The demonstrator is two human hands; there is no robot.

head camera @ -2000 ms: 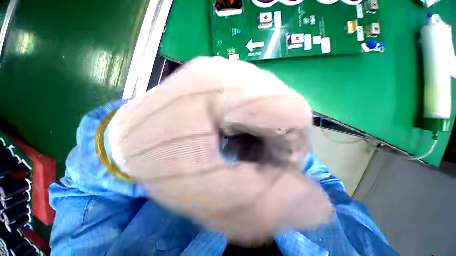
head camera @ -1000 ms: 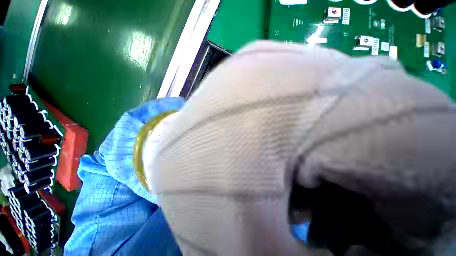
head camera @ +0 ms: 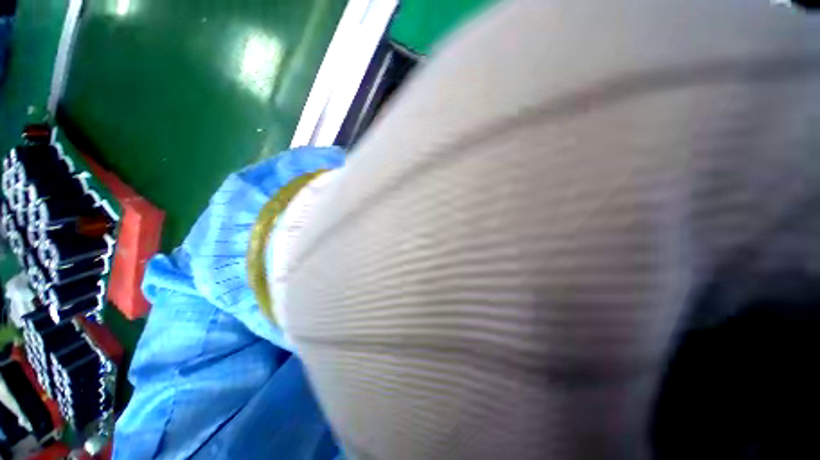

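Note:
My left hand (head camera: 521,234), in a white knit glove, is very close to the camera and fills the middle and right of the view. Its fingers are blurred and run out at the right edge. A dark area (head camera: 746,386) shows at the lower right beside the glove; I cannot tell if it is a gap or a held thing. A yellow-green bangle (head camera: 261,247) rings the wrist below the light blue sleeve (head camera: 216,296). My right hand is not in view. The glove hides most of the bench.
At the left, boards with rows of black capacitors (head camera: 67,243) stand on the green line surface (head camera: 198,117), beside a red strip (head camera: 138,256). A white rail (head camera: 342,76) edges the line. A bit of green bench (head camera: 441,22) shows at the top.
My left hand has come closer to the camera and shifted right. It now covers the green circuit board seen before. The white tube left the view at the right as the view turned left.

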